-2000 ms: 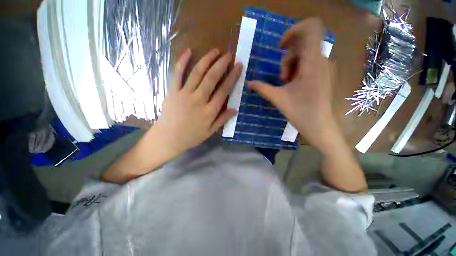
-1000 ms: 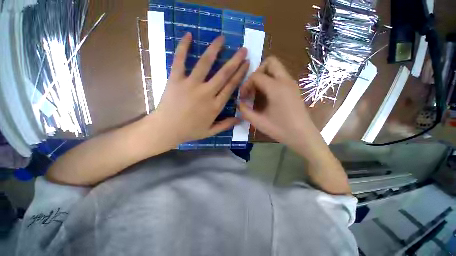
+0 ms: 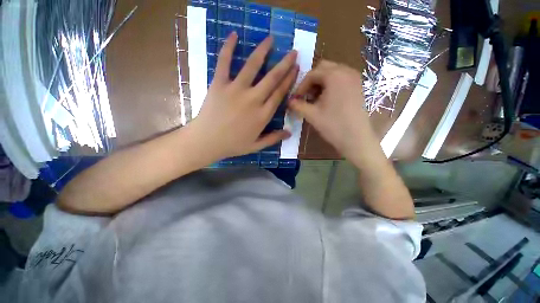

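Observation:
The blue solar cell panel [image 3: 260, 21] lies flat before me near the bench's front edge. A white strip [image 3: 198, 59] lies along its left side and another white strip [image 3: 305, 50] along its right side. My left hand [image 3: 243, 109] rests spread, palm down, on the panel. My right hand [image 3: 334, 97] is over the right white strip, thumb and forefinger pinched together. Whether anything is between them cannot be made out. A thin silver ladder-like ribbon [image 3: 181, 77] lies just left of the panel.
Long silver ribbons [image 3: 80, 89] and a curved white strip stack [image 3: 21, 100] lie left. A spiky heap of short ribbons [image 3: 402, 41] lies right, with loose white strips [image 3: 408, 112], a black block [image 3: 463, 35] and a dark cord [image 3: 506, 89].
Since two seconds ago, the panel appears further left in view and my left hand lies further over it. My right hand has moved from above the cells to the right strip.

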